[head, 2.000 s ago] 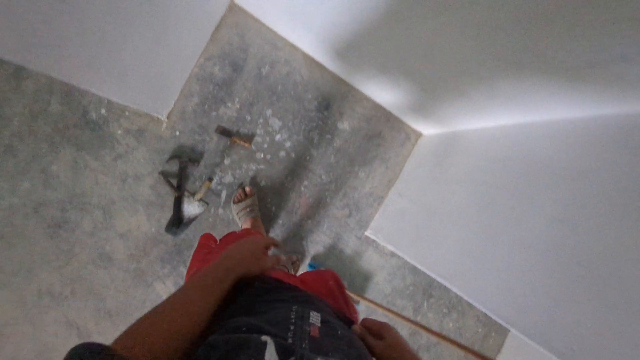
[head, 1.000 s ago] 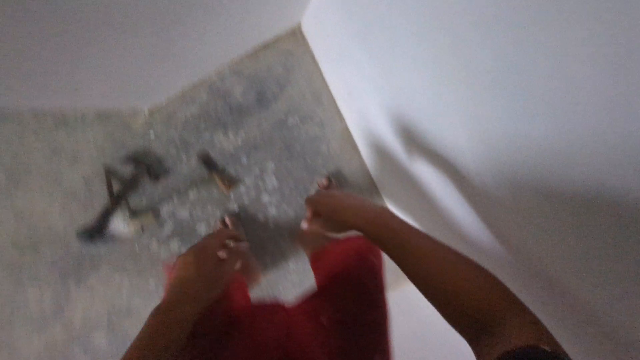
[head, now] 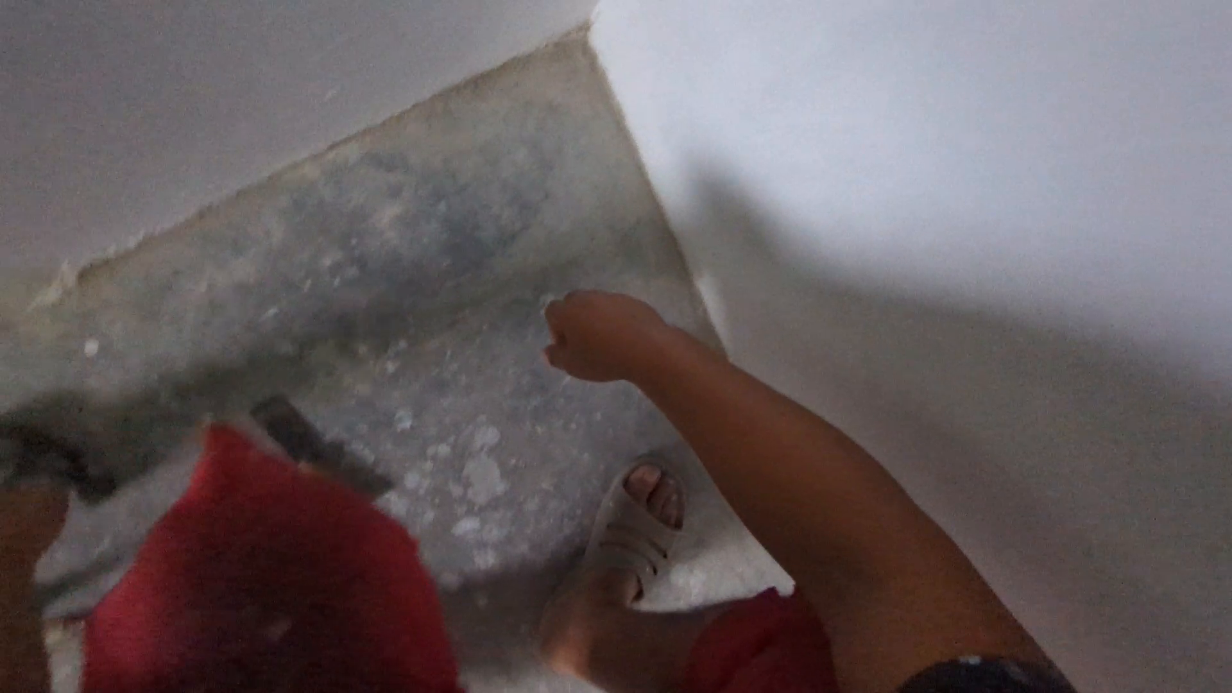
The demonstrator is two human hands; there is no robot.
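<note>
My right hand (head: 606, 337) is held out over the concrete floor near the wall, with its fingers curled in and no object visible in them. At the left edge is blurred bare skin, seemingly my left hand or forearm (head: 29, 568), cut off by the frame. It is beside a dark tool (head: 58, 460), and whether it touches or grips the tool is not clear. A dark, flat-ended hand tool (head: 313, 443) lies on the floor, partly hidden behind my knee in red shorts (head: 279, 568).
Two white walls (head: 914, 125) (head: 241, 87) meet in a corner at the top. The grey concrete floor (head: 433, 212) has white spatters. My sandaled foot (head: 635, 539) stands close to the right wall. Shadows fall across the floor and the right wall.
The view has come lower and nearer the corner. Both hands were in front of my red shorts a second ago; now the right is stretched out above the floor, and a bent knee shows at lower left.
</note>
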